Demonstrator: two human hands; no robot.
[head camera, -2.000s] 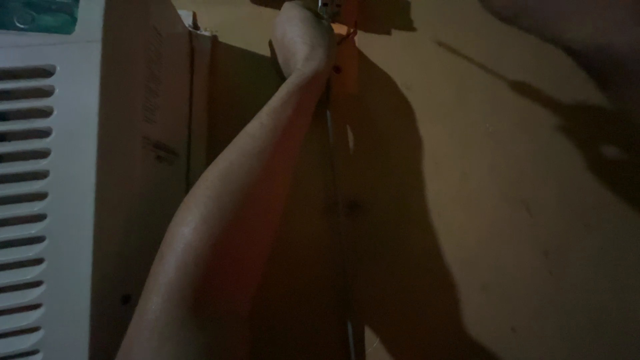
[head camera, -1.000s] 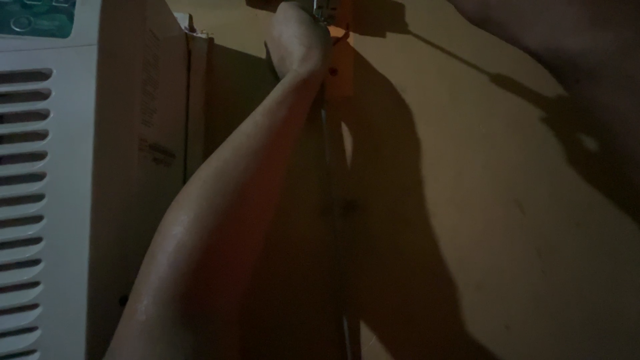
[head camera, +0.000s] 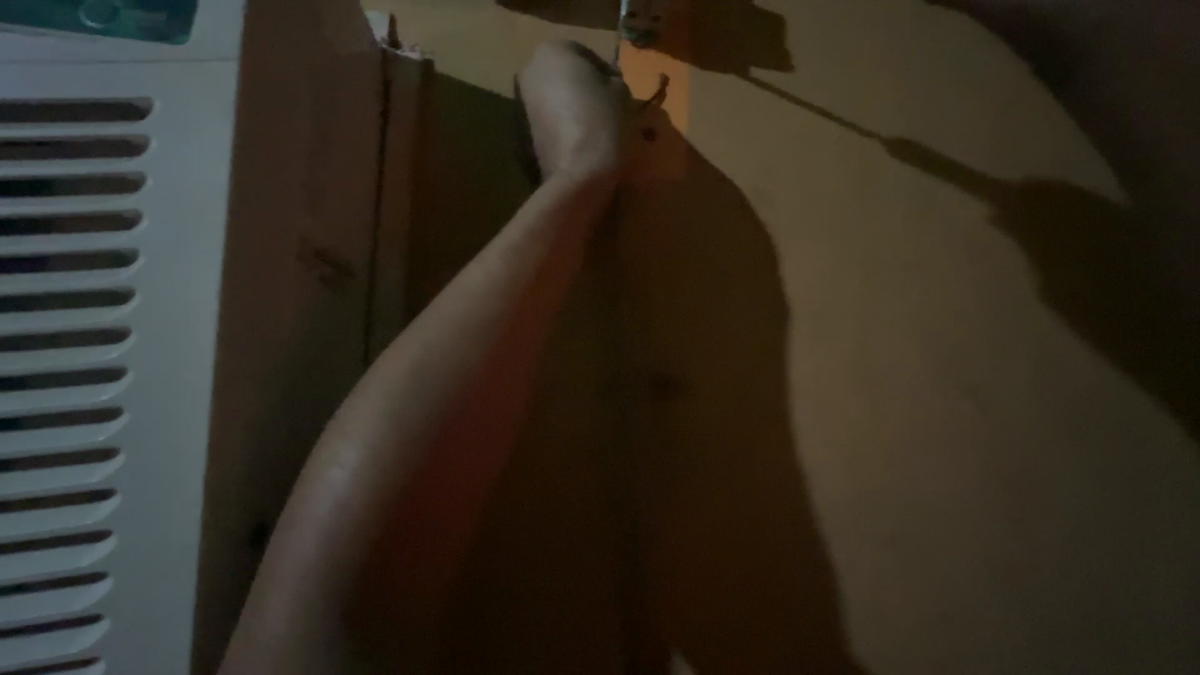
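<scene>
My left hand (head camera: 570, 108) is at the top centre of the head view, its arm rising from the lower left. Its fingers are dim and partly hidden behind the back of the hand, so I cannot tell what they hold. Just right of the hand, at the top edge, is a small electrical fitting (head camera: 641, 21) with a metallic face. Below it a short dark wire end (head camera: 662, 91) sticks out over an orange-lit strip of the wall (head camera: 923, 375). A shadow shaped like a hand with a thin-shafted tool falls on the wall at the right. My right hand is out of view.
A pale louvred appliance housing (head camera: 173, 328), perhaps an air conditioner, fills the left side, with a green panel (head camera: 127, 17) at its top. Beside it runs a narrow upright wooden edge (head camera: 405, 187). The light is dim, and my arm's broad shadow covers the middle.
My left hand is lower relative to the small fitting, which now shows above it. The view has shifted slightly.
</scene>
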